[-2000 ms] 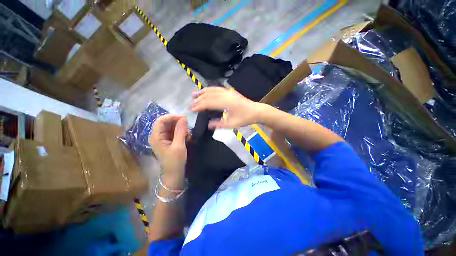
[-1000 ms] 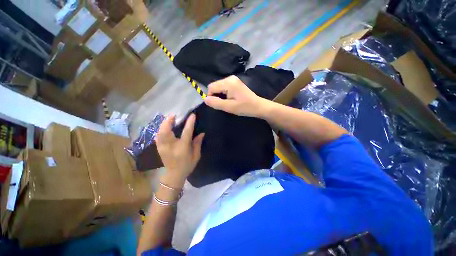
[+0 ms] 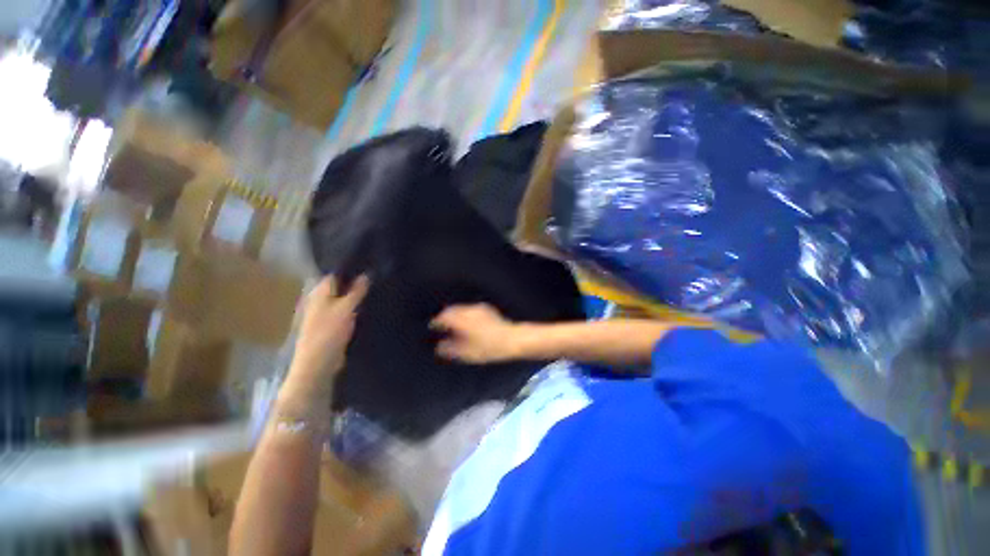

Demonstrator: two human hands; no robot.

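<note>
The frame is blurred. A large matte black garment bag (image 3: 423,282) lies bunched in front of my body, its lower edge near my shirt. My left hand (image 3: 334,310) is at the bag's left edge, with its fingertips closed on the fabric. My right hand (image 3: 476,332) is over the middle of the bag, its fingers curled in on the black fabric. What is under the right fingers is hidden. Another black bundle (image 3: 504,174) shows behind, beside the carton.
An open carton (image 3: 543,190) at the right overflows with dark blue clothes under shiny clear film (image 3: 749,196). Labelled cartons (image 3: 233,288) stand at the left, another carton (image 3: 309,54) at the back. Blue and yellow tape lines cross the grey floor (image 3: 456,65). A brown carton (image 3: 239,505) is at the lower left.
The view has swung and blurred. My left hand was open over the bag and is now closed at its left edge. My right hand has come down onto the bag's middle.
</note>
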